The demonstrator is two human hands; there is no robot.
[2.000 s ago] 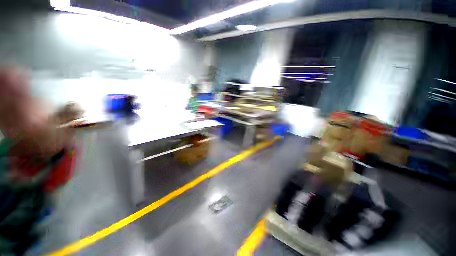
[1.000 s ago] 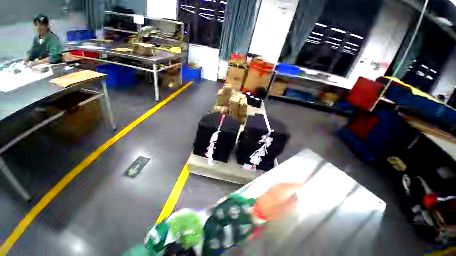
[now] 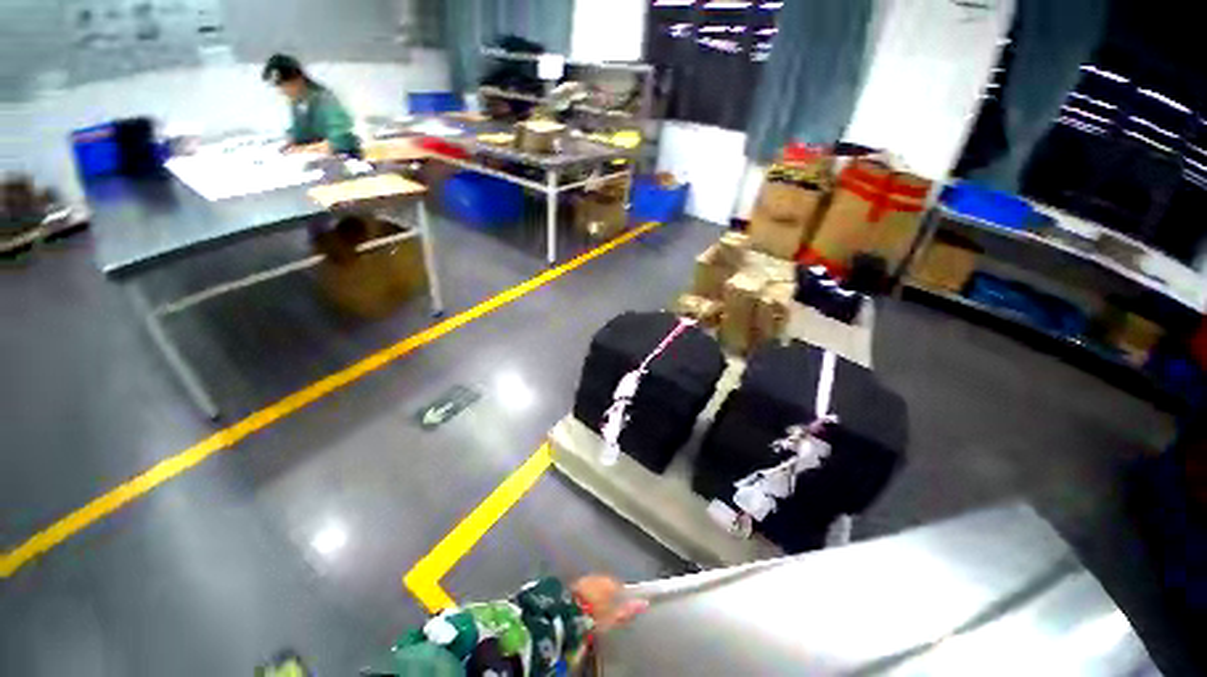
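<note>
The shiny metal top of a work trolley [image 3: 874,602] fills the bottom right and is cut off by the frame's lower edge. My left hand [image 3: 609,602] is small and blurred at the trolley's near left corner, at the end of a green patterned sleeve. It touches or overlaps the metal edge; whether its fingers grip it is unclear. No cut pieces show on the visible part of the top. My right hand is out of the picture.
Two black strapped bundles [image 3: 649,384] and brown wrapped packs [image 3: 748,298] stand on a low pallet [image 3: 635,496] just beyond the trolley. A worktable [image 3: 212,232] with a seated person [image 3: 315,117] is at left. Yellow lines [image 3: 357,370] cross the floor.
The blur has cleared and the view has swung. Since one second ago, the trolley top sits lower and farther right, and my left hand has gone from over its top to its left corner.
</note>
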